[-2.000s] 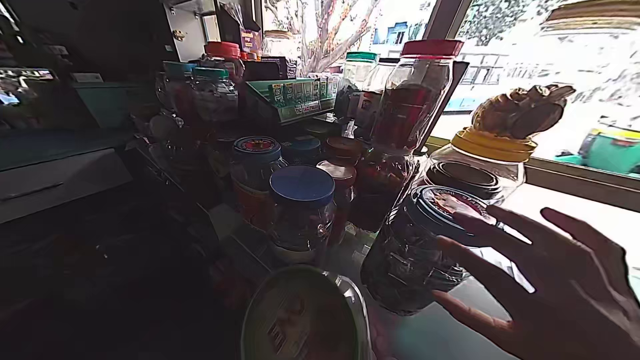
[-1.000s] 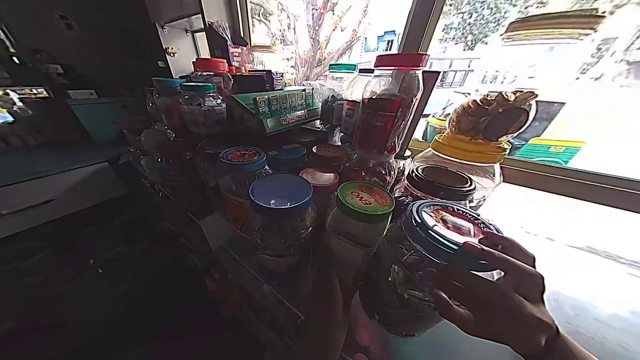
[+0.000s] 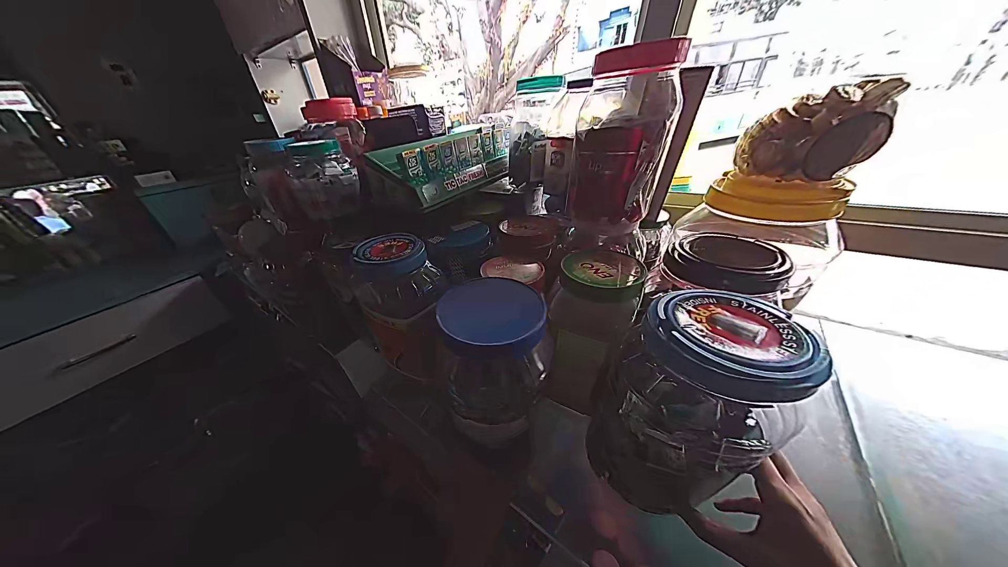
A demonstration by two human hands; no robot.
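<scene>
My right hand is at the lower right, fingers apart, with its fingertips against the lower right side of a large clear jar. That jar has a dark blue lid with a printed red centre and holds dark wrapped items. A dim shape at the bottom centre may be my left hand; its fingers cannot be made out. Left of the large jar stand a jar with a green ENO lid and a jar with a plain blue lid. Behind it is a jar with a dark lid.
A yellow-lidded jar with a knotted bag on top stands by the window. A tall red-lidded jar rises behind the front jars. Further back are a green Tic Tac display box and several more jars. A drawer is at the left.
My right hand has moved from the large jar's lid down to its lower right side. The green-lidded jar, at the front edge two seconds ago, now stands among the other jars.
</scene>
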